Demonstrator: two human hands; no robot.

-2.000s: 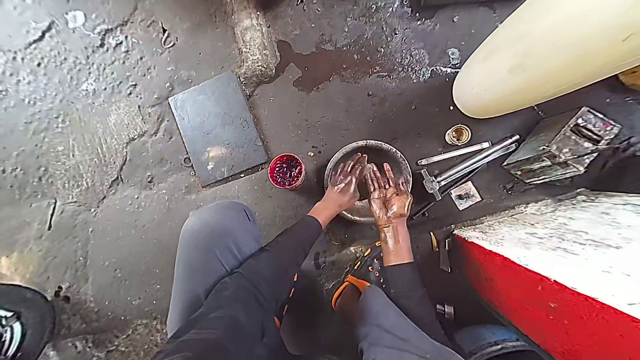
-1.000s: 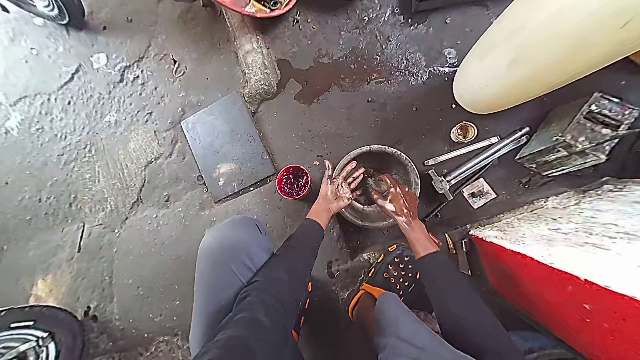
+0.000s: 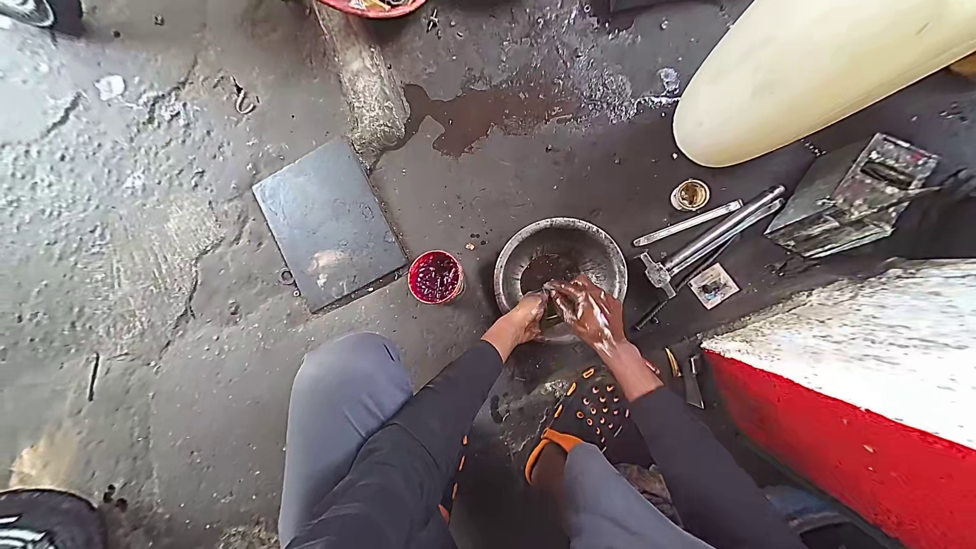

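Observation:
A round metal basin (image 3: 509, 263) with dark liquid in it stands on the floor before me. Over its near part my left hand (image 3: 528, 316) and my right hand (image 3: 587, 309) meet, fingers touching. Whitish suds streak the back of the right hand. The left fingers are partly hidden behind the right ones, and whether anything small lies between them cannot be told. Left of the basin is a red-rimmed container of dark red, glossy material (image 3: 436, 277). A metal T-handled tool (image 3: 709, 240) and a thin metal bar (image 3: 686, 223) lie to its right.
A flat grey slab (image 3: 328, 221) lies at left. Right are a small open tin (image 3: 690, 195), a square card (image 3: 713, 286), a dirty metal box (image 3: 839, 198) and a red-and-white block (image 3: 839, 396). A cream rounded body (image 3: 801, 76) juts in above; a tyre (image 3: 49, 518) is bottom left.
My hands were apart with palms turned up over the basin; now they are together. White suds show on the right hand, which looked dark and wet before.

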